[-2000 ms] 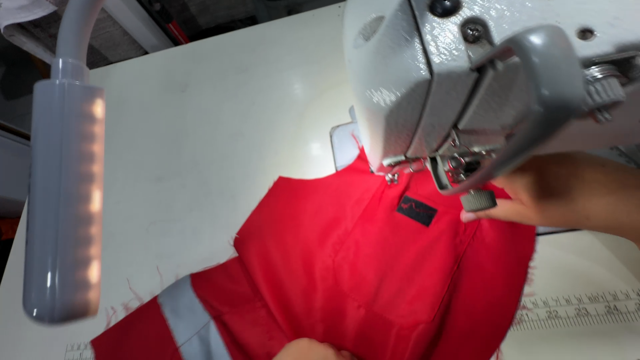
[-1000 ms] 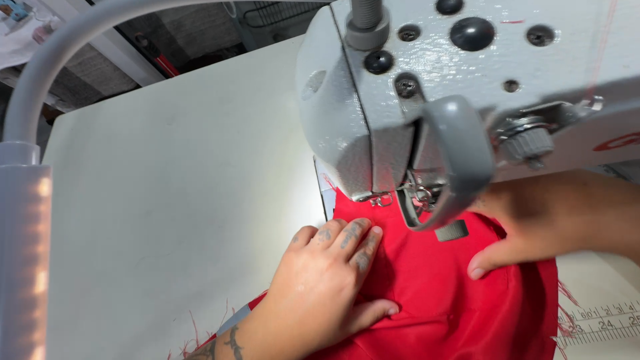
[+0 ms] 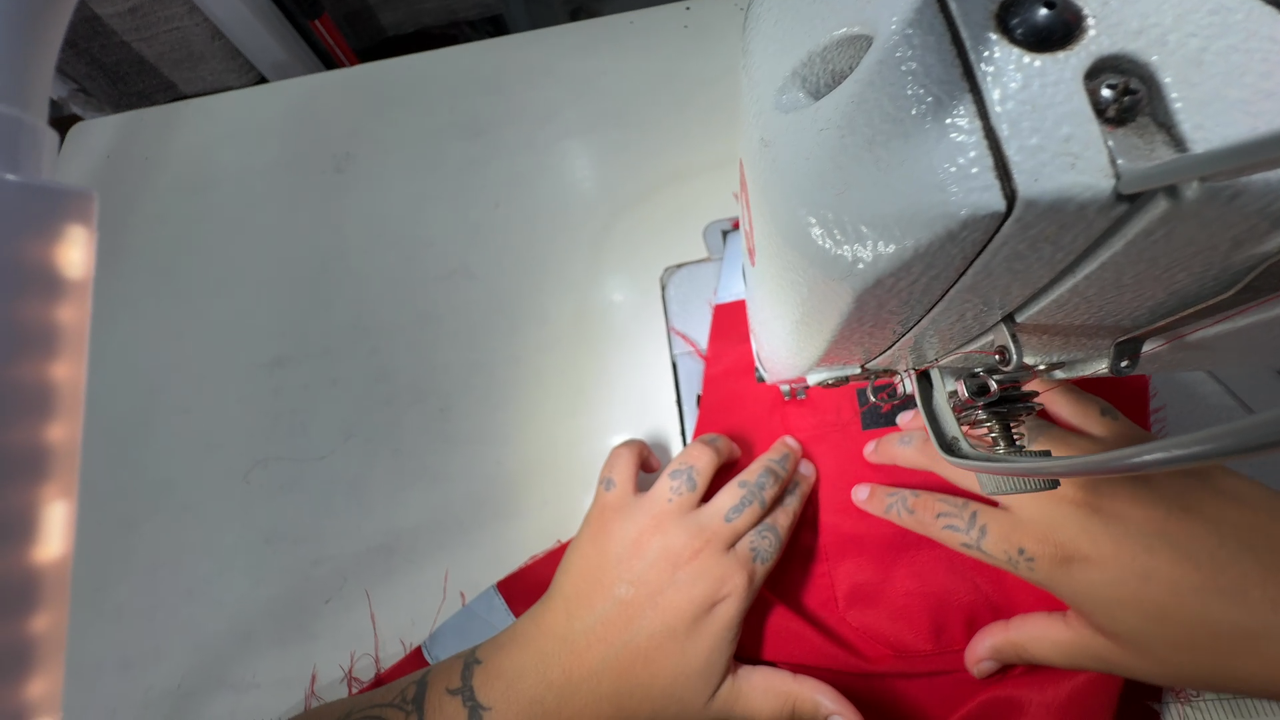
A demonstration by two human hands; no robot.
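Red fabric (image 3: 900,600) with grey strips and a small black label (image 3: 884,408) lies beneath the head of a sewing machine (image 3: 870,190). My left hand (image 3: 680,560) rests on the fabric, palm down, fingers pointing toward the presser foot area. To the right, my right hand (image 3: 1070,540) presses flat on the fabric with fingers spread, partly hidden by the machine's curved metal guard (image 3: 1120,455) and thread tension dial (image 3: 1010,430). The needle cannot be made out clearly.
A lit lamp (image 3: 45,430) stands along the left edge. The pale table top (image 3: 350,300) bears loose red threads (image 3: 365,650) near the fabric's frayed edge. Part of a printed measuring scale (image 3: 1215,706) shows at the bottom right. Dark items lie beyond the far edge.
The black label, hidden one second ago, shows again under the machine head. My right hand now lies spread on the fabric beside my left hand. The view has shifted closer.
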